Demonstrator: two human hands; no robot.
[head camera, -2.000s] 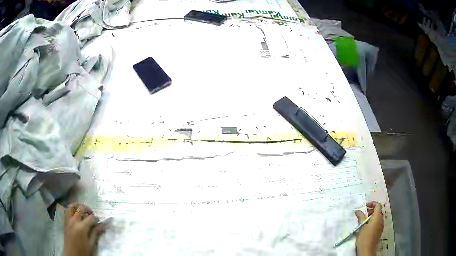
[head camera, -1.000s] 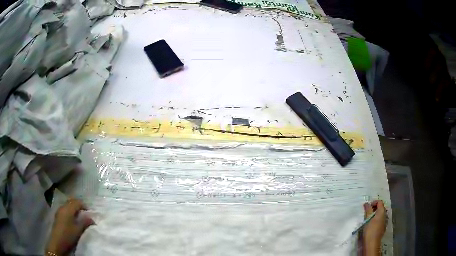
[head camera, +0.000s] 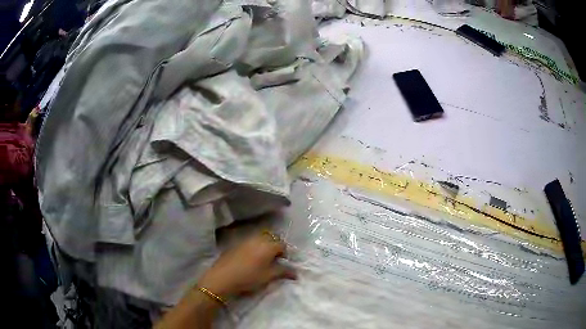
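My left hand (head camera: 247, 263), blurred, with a ring and a thin gold bangle, is at the lower middle of the view. Its fingers are curled at the left edge of the pale cloth (head camera: 360, 302) laid flat at the near side; whether they grip it is unclear. The large crumpled heap of grey garments (head camera: 218, 128) lies just beyond and left of this hand. The lined sheet (head camera: 450, 257) under shiny clear film shows beyond the flat cloth. My right hand and the pencil are out of view.
A yellow strip (head camera: 398, 184) crosses the white table (head camera: 385, 135). A smartphone (head camera: 417, 95) lies mid-table and another dark flat object (head camera: 480, 40) farther off. A black oblong tool (head camera: 565, 231) lies at the right. A person's red clothing (head camera: 14, 151) shows at the far left.
The view has turned left, so the heap fills more of it. My left hand has moved from the lower left corner to beside the heap, blurred. My right hand with the pencil has left the view.
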